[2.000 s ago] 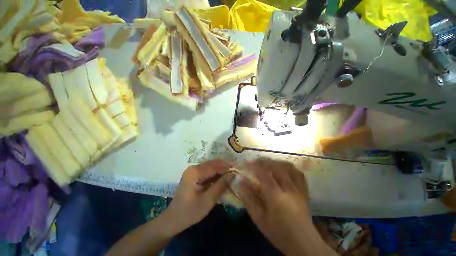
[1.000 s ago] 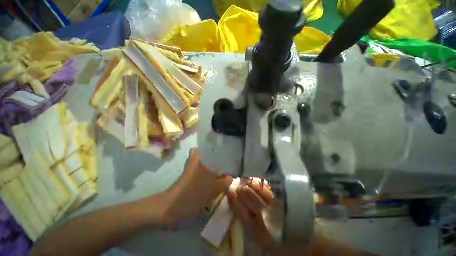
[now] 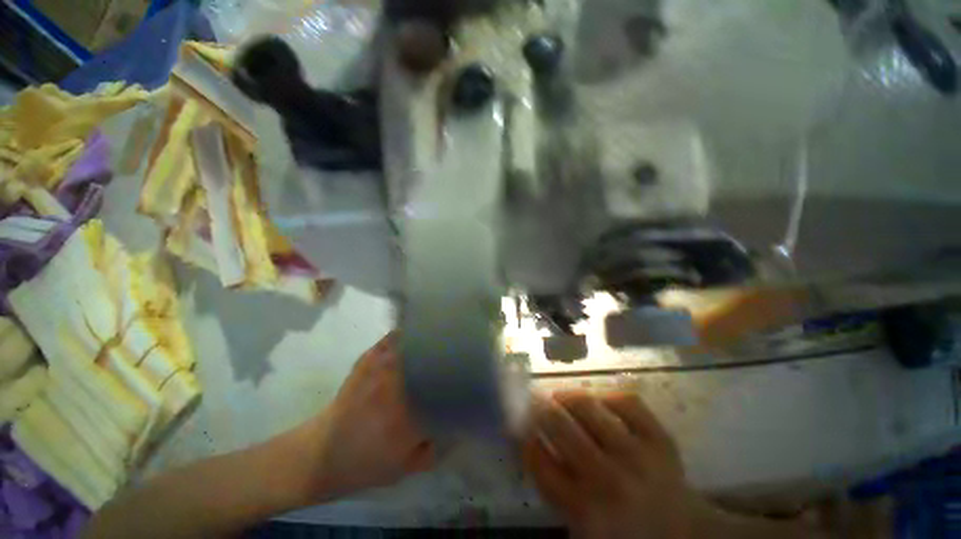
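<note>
My left hand (image 3: 369,421) is on the whitish table just left of the machine's pale curved arm (image 3: 453,305). The arm hides its fingertips. My right hand (image 3: 601,453) lies right of that arm, fingers bent, in front of the brightly lit needle area (image 3: 559,332). Whatever is between the hands is hidden behind the arm, so I cannot tell whether either hand holds a strip. The sewing machine (image 3: 738,147) looms close and blurred across the top and right.
Yellow strips (image 3: 105,368) lie in rows at the left. Finished strips (image 3: 216,190) are fanned behind them. Purple strips (image 3: 37,490) lie at far left. A brown-orange strip (image 3: 748,314) is right of the needle. A blue basket (image 3: 927,495) shows lower right.
The view has moved closer, with the machine head looming larger and further left. The white-faced strip seen between my hands a second ago is no longer visible. My right hand now shows right of the curved arm.
</note>
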